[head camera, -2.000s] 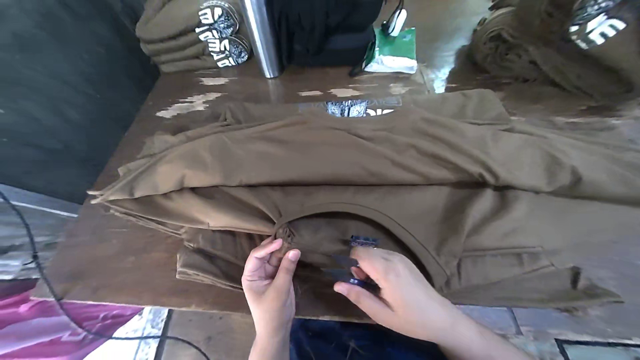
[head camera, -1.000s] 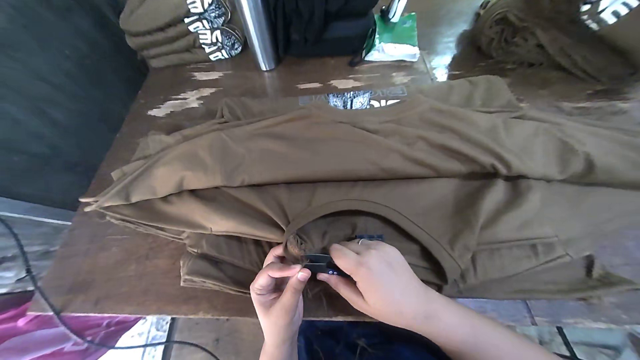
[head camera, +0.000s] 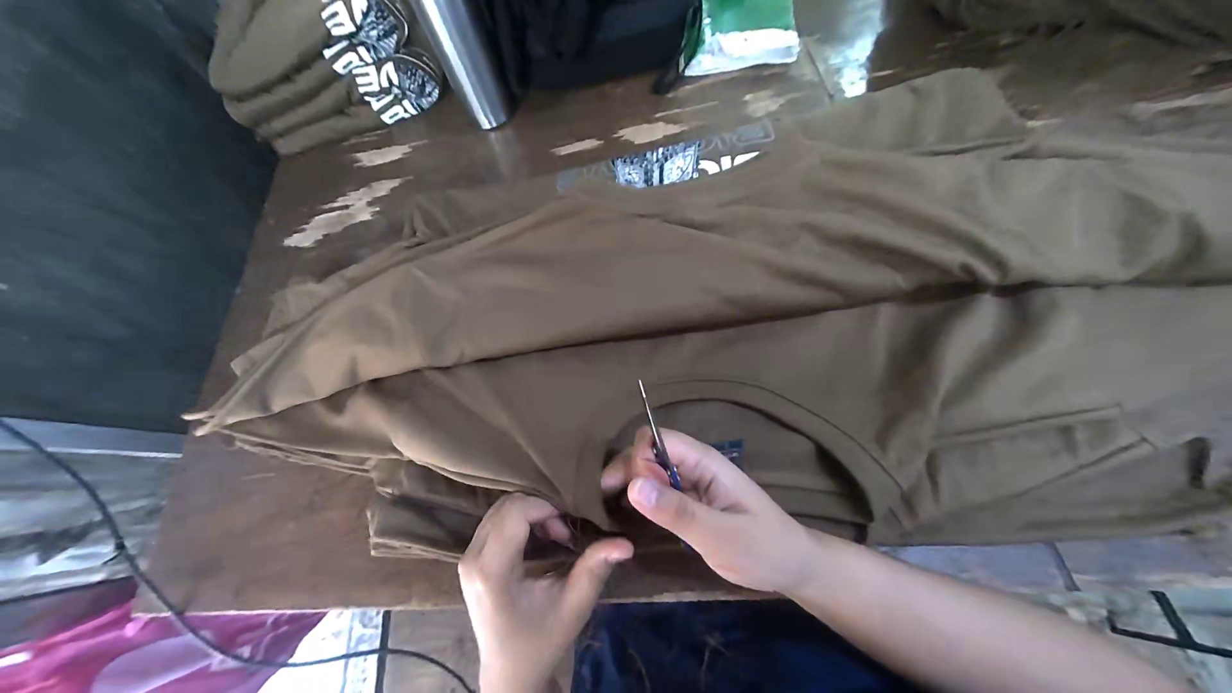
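Brown T-shirts (head camera: 539, 279) lie layered across the wooden table, the collar (head camera: 770, 390) of the top one facing me. My right hand (head camera: 717, 505) is at the collar opening, closed around small thread snips (head camera: 658, 438) whose thin blade points up and away. My left hand (head camera: 539, 568) is just left of it at the shirt's near edge, thumb and fingers curled by the collar seam; fine threads show near the fingertips. Whether the left fingers pinch the cloth is hidden. A dark neck label (head camera: 729, 450) shows inside the collar.
Folded brown shirts with white print (head camera: 289, 77) are stacked at the back left beside a steel cylinder (head camera: 464, 63). Black fabric (head camera: 587, 43) and a green-and-white packet (head camera: 741, 34) sit behind. A black cable (head camera: 125, 558) hangs past the left of the wooden table (head camera: 289, 539).
The snips were low between both hands at the seam; my right hand has lifted them and turned the blade upward. My left hand's fingers have spread from their earlier pinch.
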